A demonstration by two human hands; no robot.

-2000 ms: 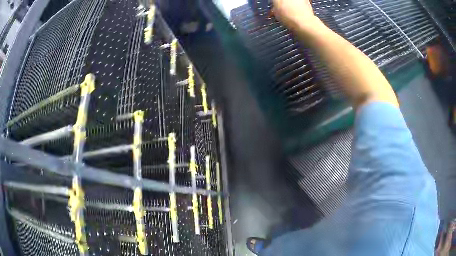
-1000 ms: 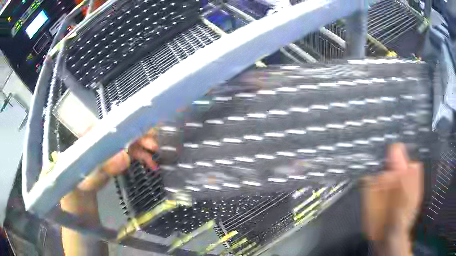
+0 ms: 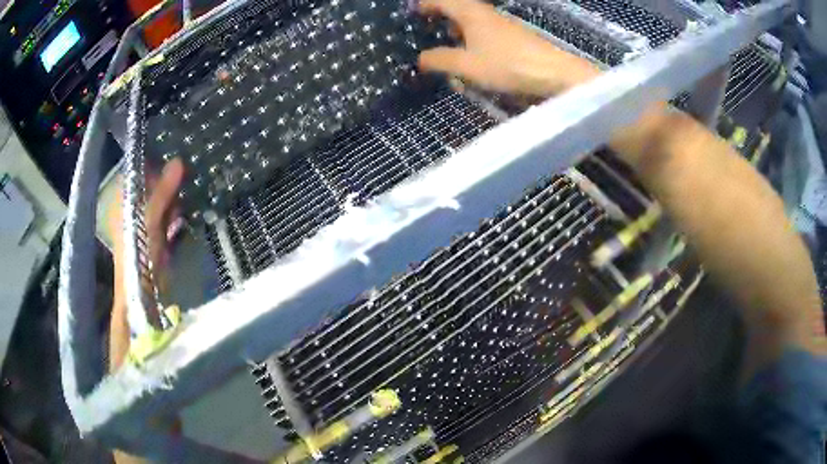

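A black studded panel (image 3: 290, 91) with rows of bright points lies slanted in the upper part of the rack, behind the pale top bar (image 3: 399, 217). My left hand (image 3: 159, 213) is at the panel's left end, partly hidden by a thin side rod; its grip cannot be made out. My right hand (image 3: 485, 54) reaches over the bar to the panel's right end, fingers spread at its edge, with no closed grip visible. Wire rows (image 3: 363, 163) run just below the panel.
More wire rows over dotted panels (image 3: 453, 299) lie on the near side of the bar. Pegs with yellow ends (image 3: 626, 236) stick out at the right and bottom. A curved frame rail (image 3: 80, 272) stands at left. A control panel with a lit display (image 3: 62, 47) is at upper left.
The studded panel held between both hands in front of the bar a second ago is gone from there. Both hands have moved up and beyond the bar, to the panel in the rack.
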